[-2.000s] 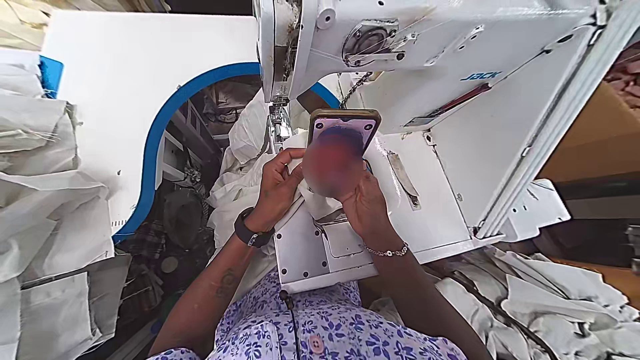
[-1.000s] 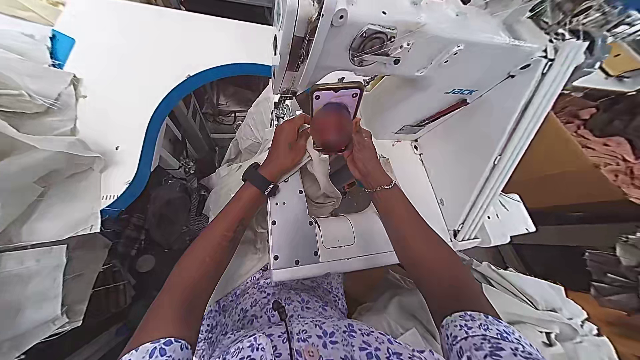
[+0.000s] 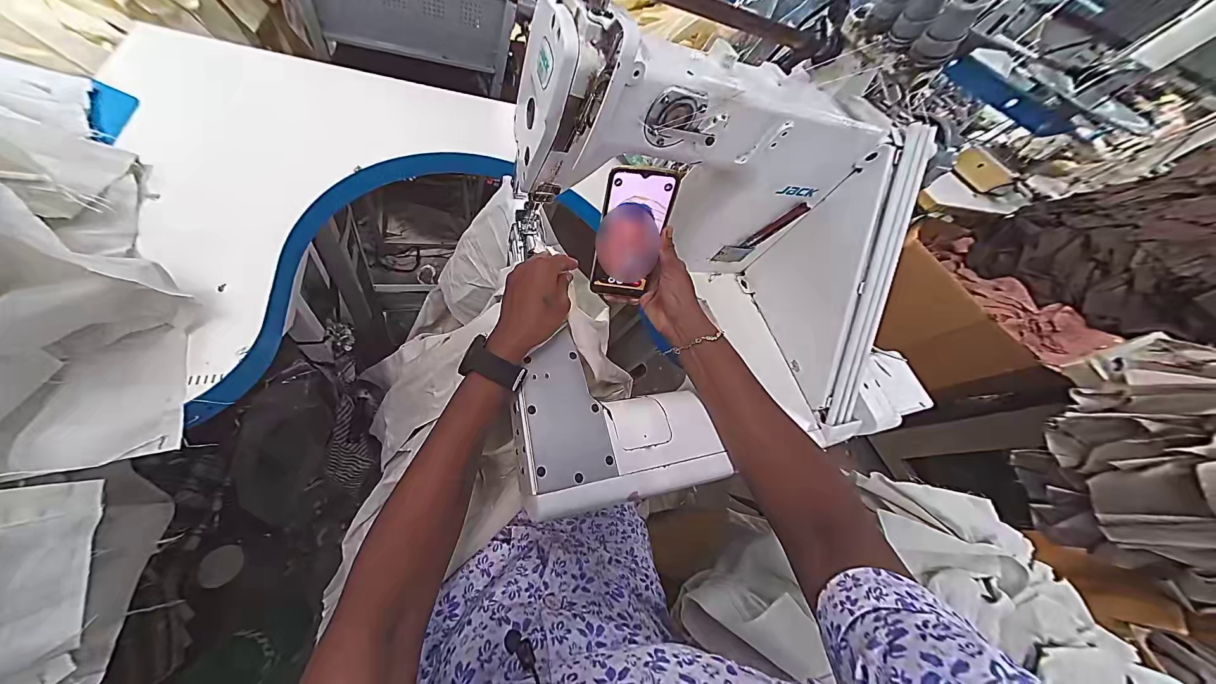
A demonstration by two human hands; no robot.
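A smartphone (image 3: 655, 204) in a dark case is upright in my right hand (image 3: 670, 294), its lit screen facing me and partly blurred. My left hand (image 3: 537, 299) is curled just left of the phone, over white fabric (image 3: 475, 275) by the needle area; whether its fingers grip the cloth cannot be told. Behind and above both hands stands a white Jack sewing machine (image 3: 760, 123), with its presser foot (image 3: 524, 228) just beyond my left fingers. The fabric drapes over the machine's narrow bed (image 3: 570, 418) and hangs down its left side.
A white table (image 3: 228, 142) with a curved blue edge lies to the left, with pale cloth pieces (image 3: 76, 285) on it. More cloth (image 3: 959, 551) is heaped at the lower right. A cardboard box (image 3: 950, 323) and stacked grey fabric (image 3: 1140, 456) stand at the right.
My left hand has come away from the phone, leaving it in my right hand. Both hands were at the phone earlier. The view has shifted, showing more behind the machine.
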